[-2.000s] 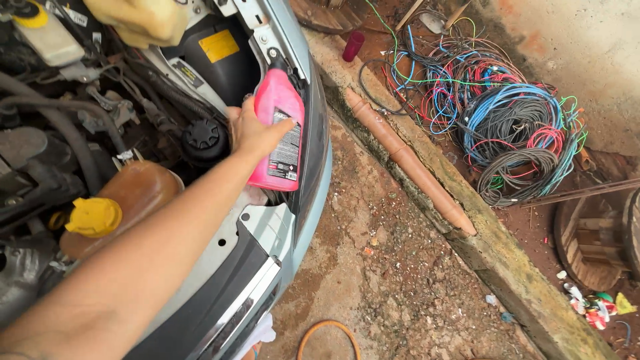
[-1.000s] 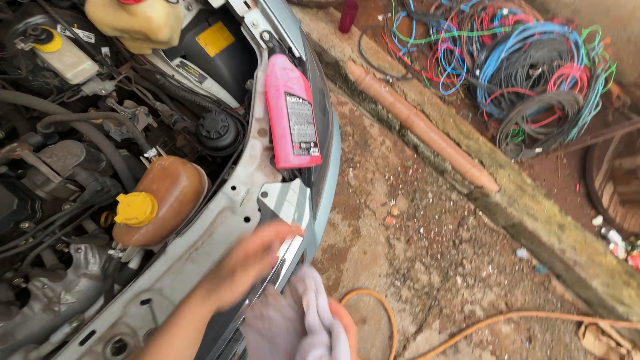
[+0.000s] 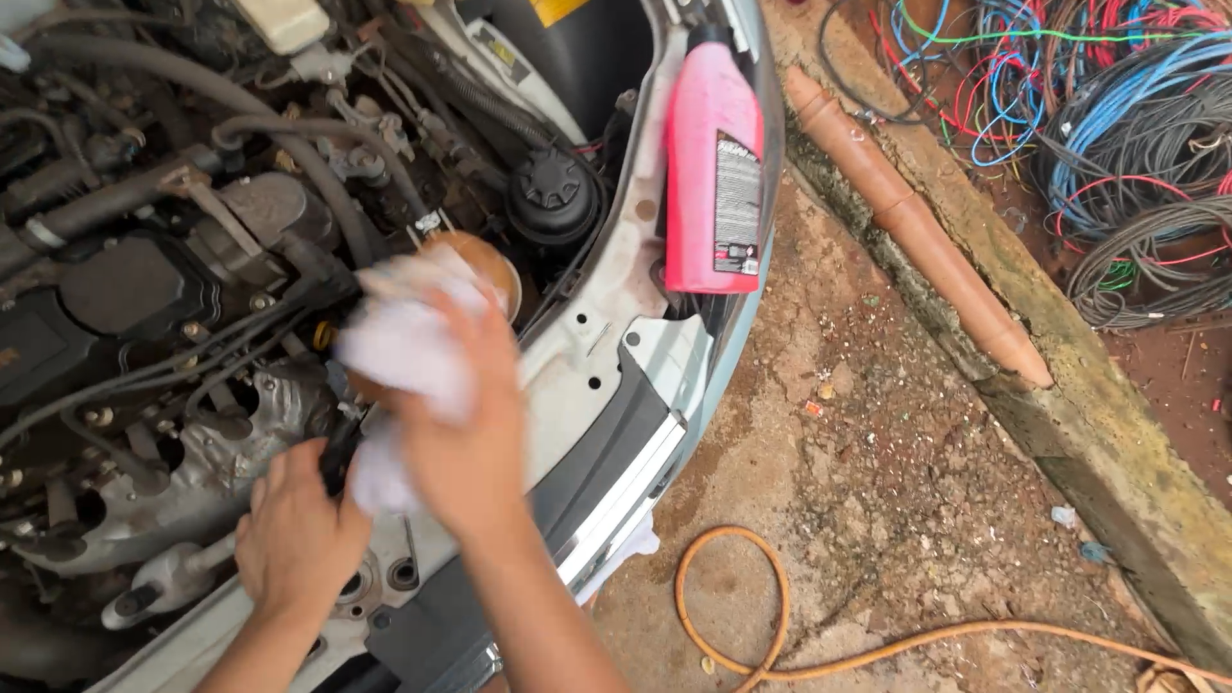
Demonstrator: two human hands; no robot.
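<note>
My right hand [image 3: 472, 404], blurred, holds a white cloth [image 3: 414, 346] over the brown coolant expansion tank [image 3: 486, 269], whose yellow cap is mostly hidden, with only a yellow bit near the cloth's left edge. Just left of it, my left hand [image 3: 298, 529] lies at the front edge of the engine bay, near the metal manifold [image 3: 221, 433]; its fingertips are partly out of sight and I cannot tell whether they grip anything. A pink bottle [image 3: 712, 173] with a black cap and a printed label lies on the car's front panel.
A black round reservoir cap [image 3: 551, 192] sits between tank and bottle. Dark hoses run over the engine. Beyond the bumper, an orange hose [image 3: 731, 529] loops on rough ground, and a clay-coloured pipe [image 3: 914, 221] lies along a concrete curb [image 3: 1107, 414]. Coiled wires [image 3: 1136, 144] are heaped behind.
The cloth has moved from over the front bumper to the expansion tank. My left hand has come onto the engine bay's edge. The pink bottle, held two seconds ago, was let go.
</note>
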